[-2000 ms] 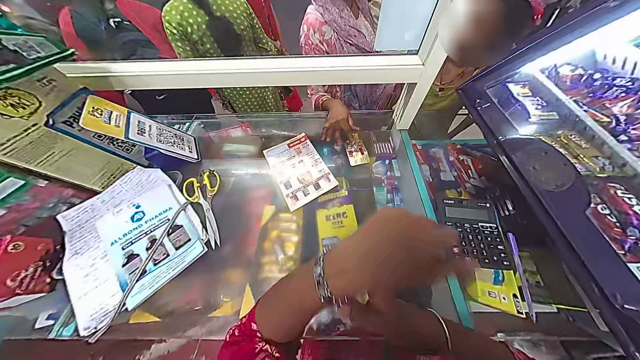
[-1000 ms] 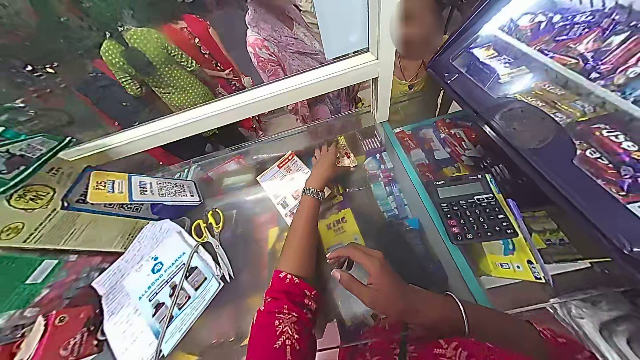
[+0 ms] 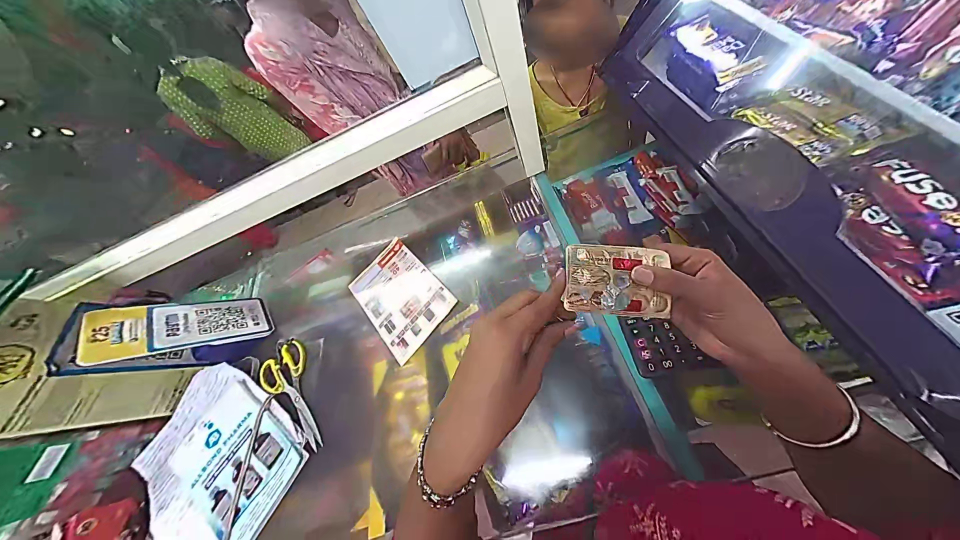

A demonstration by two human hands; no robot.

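A small flat printed packet (image 3: 616, 281), gold-toned with red patches, is held up over the glass counter (image 3: 330, 315). My right hand (image 3: 709, 300) grips its right side, thumb on the front face. At its left edge, the fingertips of my left hand (image 3: 510, 345) touch or nearly touch it; whether they pinch it cannot be told. Behind my left hand a printed leaflet (image 3: 403, 300) lies on the glass. Below the packet, a black calculator (image 3: 664, 349) is partly hidden by my right hand and wrist.
At left lie yellow-handled scissors (image 3: 292, 382), papers (image 3: 225, 457) and a payment-code card (image 3: 176, 330). A white window frame (image 3: 300, 176) crosses behind the counter, with several people beyond it. At right stands a dark display case (image 3: 757, 165) of wrapped snacks.
My left hand has come back from the far side of the counter, where the packet lay beside it. The packet is now up in my right hand. The view has shifted.
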